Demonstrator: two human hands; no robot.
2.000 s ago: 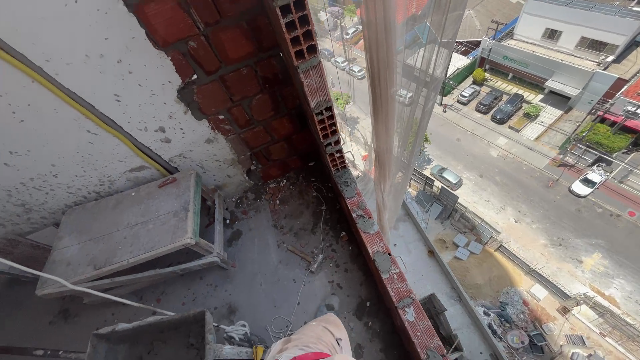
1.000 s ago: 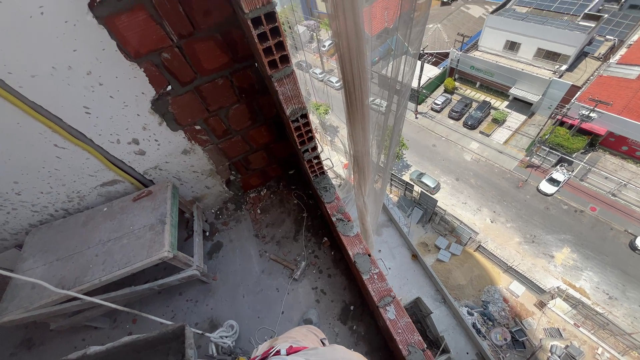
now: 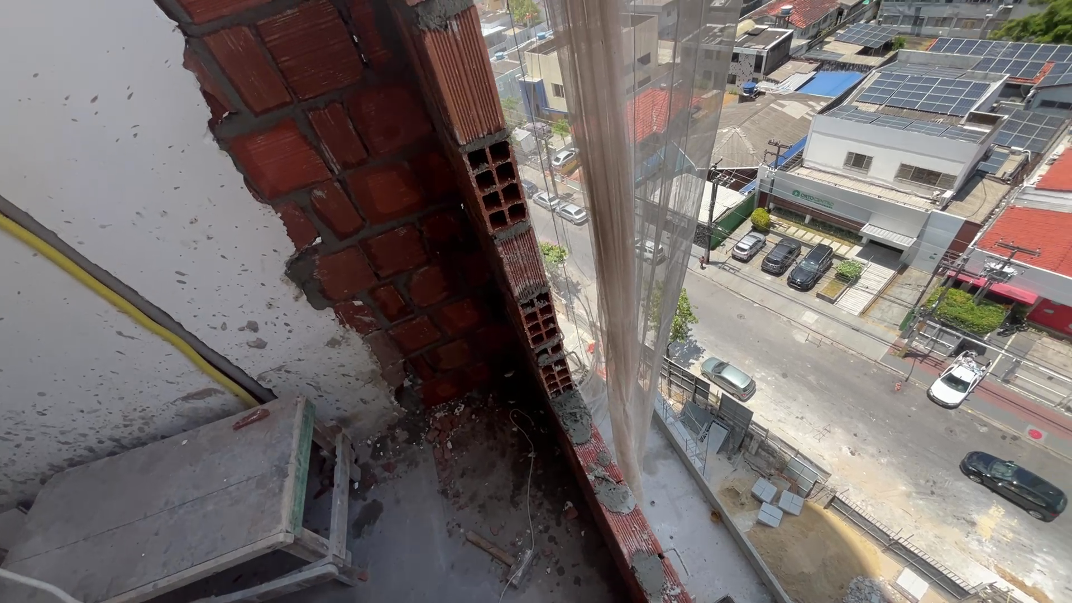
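Neither of my hands shows in the head view. A low wall of red hollow clay bricks [image 3: 523, 260] runs diagonally along the building's edge, with dabs of grey mortar [image 3: 615, 494] on its lower top course. Behind it stands a taller red brick wall [image 3: 394, 193], joined to a white plastered wall [image 3: 126, 167]. A hammer-like tool [image 3: 521, 568] lies on the dusty floor beside a short piece of wood [image 3: 492, 548] and a thin pale cord [image 3: 532, 469].
A wooden work platform [image 3: 167, 502] stands at the lower left, under a yellow conduit [image 3: 126, 310] in the wall. Sheer safety netting [image 3: 611, 209] hangs outside the low wall. Far below lie a street [image 3: 796, 368] with parked cars and a paved strip [image 3: 687, 502].
The view has tilted up and closer to the walls. The mortar trough, the coiled rope and the pale cloth at the bottom edge have left the picture.
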